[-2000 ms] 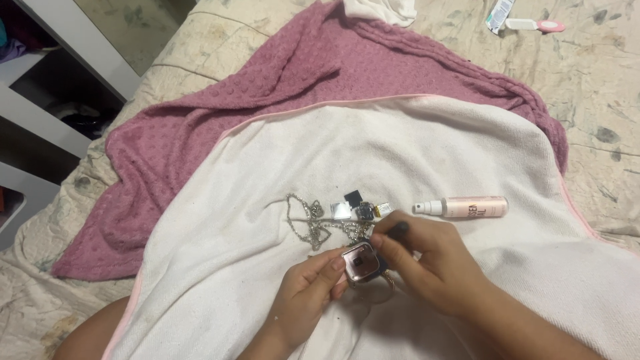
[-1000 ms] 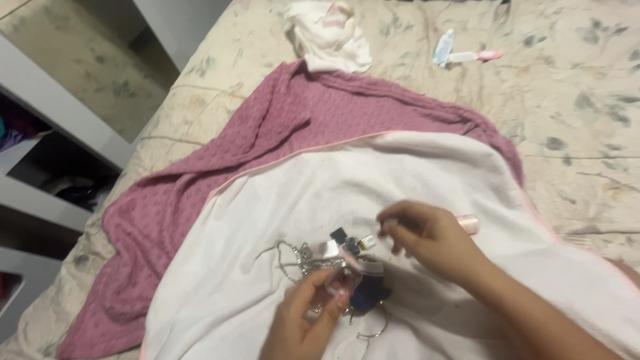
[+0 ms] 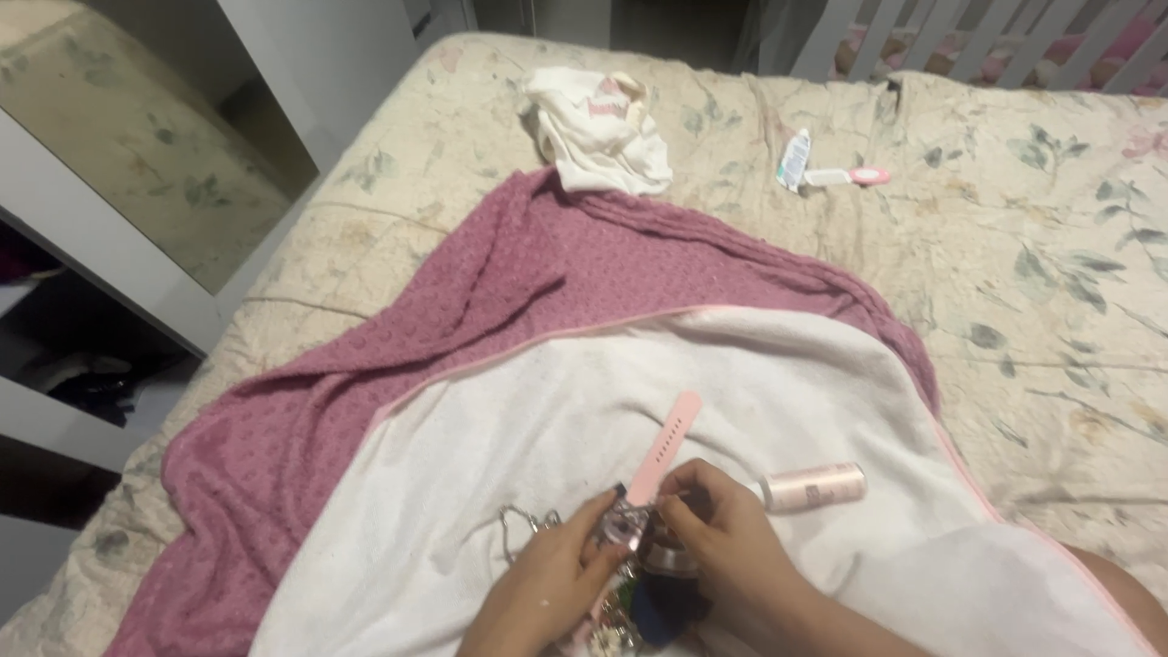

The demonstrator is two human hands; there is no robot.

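My left hand [image 3: 557,575] grips a watch with a pink strap [image 3: 666,447] by its case [image 3: 625,526], which has a shiny, decorated surround. One strap half, with a row of holes, points up and away. My right hand [image 3: 721,529] pinches at the right side of the case, near where the strap joins; whether a small part is between the fingertips cannot be told. Under and beside the hands lie a silvery chain [image 3: 518,525], a dark blue item [image 3: 669,607] and beaded jewelry [image 3: 607,630], partly hidden. A pink spray bottle [image 3: 815,486] lies right of my right hand.
A white towel [image 3: 776,374] with pink edging lies over a mauve blanket [image 3: 365,356] on the bed. Farther back are a crumpled white cloth [image 3: 602,137], a tube [image 3: 795,161] and a pink-and-white brush or similar item [image 3: 849,176]. White shelving stands left; a white slatted crib [image 3: 967,41] stands behind.
The pink strap now stands out above my hands. My right hand, apart from my left one second ago, is back at the watch case. The view has shifted to take in more of the room behind.
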